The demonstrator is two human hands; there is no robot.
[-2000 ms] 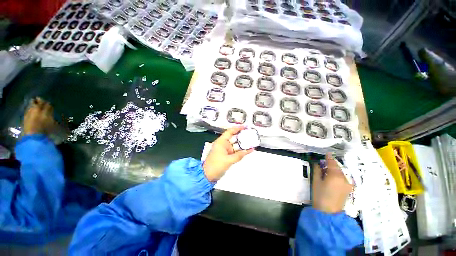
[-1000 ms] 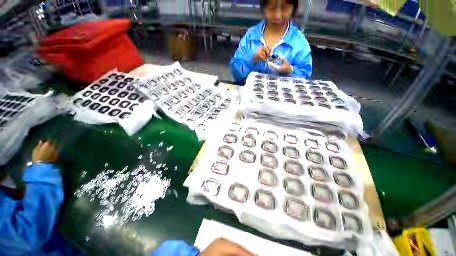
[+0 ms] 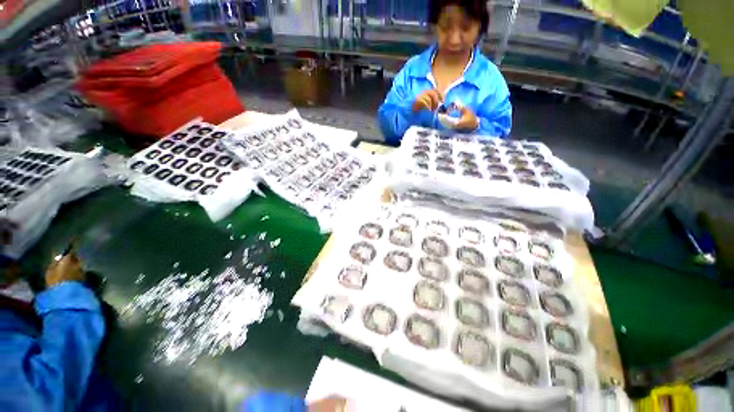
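Observation:
The white blister tray (image 3: 402,334) lies in front of me with rows of rounded-square housings (image 3: 473,348) in its pockets; one pocket in the left part of the rows shows no housing. A flat white sheet (image 3: 362,388) lies below it at the bottom edge. My left hand (image 3: 328,404) is only a blurred sliver at the bottom edge, at the sheet's left part, with some blue sleeve; its fingers and anything in them are cut off. My right hand is out of the picture.
Tiny white bits (image 3: 211,310) lie heaped on the green bench. More trays stand behind (image 3: 491,165) and to the left (image 3: 189,165). Red crates (image 3: 161,88) stand far left. Another person's hand (image 3: 64,268) is at left; a person in blue (image 3: 447,80) sits opposite. A yellow bin (image 3: 673,399) is bottom right.
The view has tilted up, so the trays sit lower in the picture. My left hand with a housing and my right hand, both seen earlier, have dropped to or past the bottom edge.

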